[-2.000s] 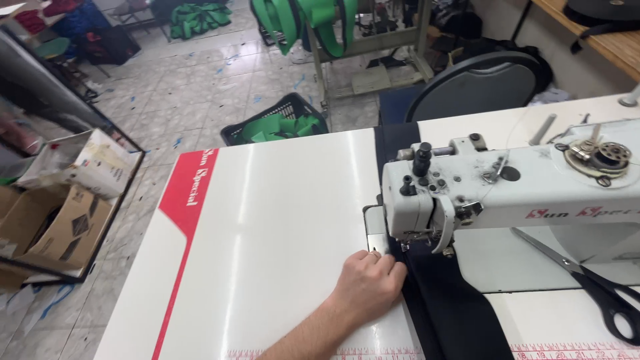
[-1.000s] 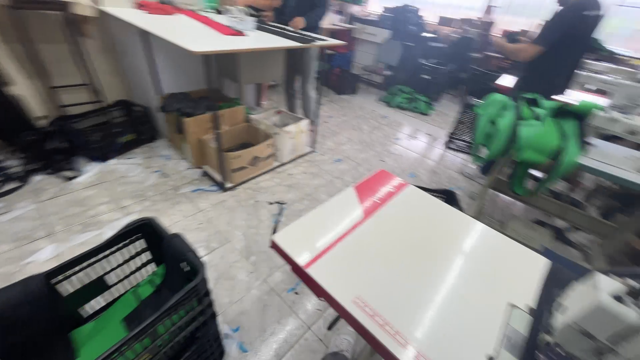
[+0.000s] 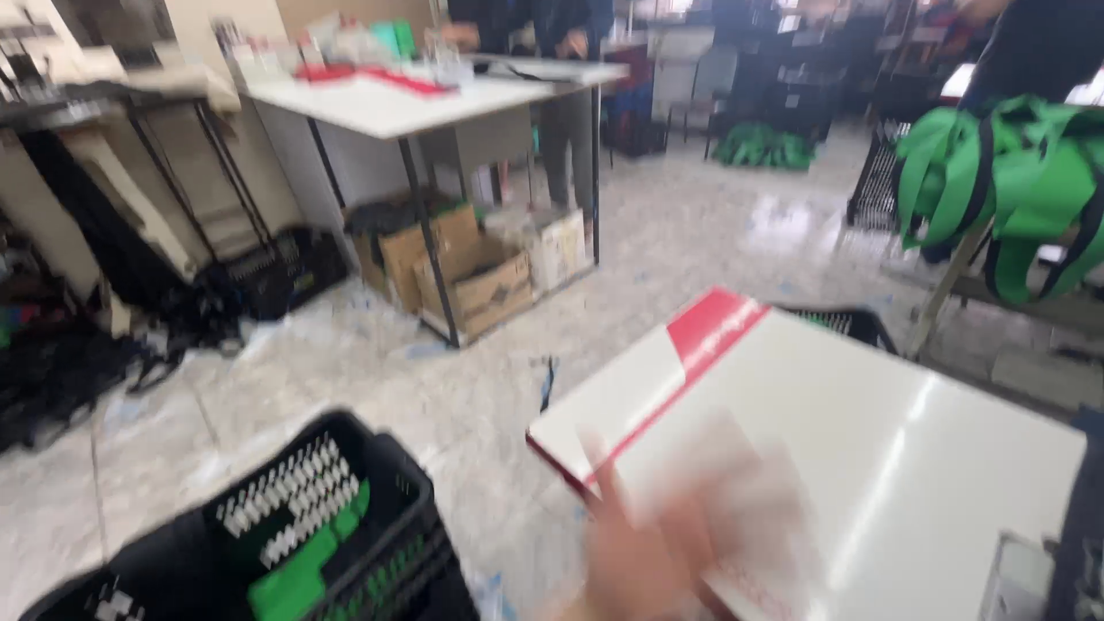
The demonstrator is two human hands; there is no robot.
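My left hand (image 3: 681,517), blurred by motion, is raised over the near left edge of the white and red sewing machine table (image 3: 880,414). Its fingers look spread, and nothing shows between them. To its left stands a black plastic crate (image 3: 405,517) with green fabric pieces (image 3: 297,578) inside. Dark fabric (image 3: 1088,483) lies along the table's right side, cut off by the frame. My right hand is out of view.
A white worktable (image 3: 483,103) stands ahead, with cardboard boxes (image 3: 483,289) beneath and people's hands behind it. Green fabric straps (image 3: 1018,190) hang at the right. Another black crate (image 3: 854,323) sits behind the machine table. Scraps litter the tiled floor.
The view has swung left, away from the sewing machine. Two seconds ago my left hand lay on the dark fabric by the machine; now it is raised over the table's left part.
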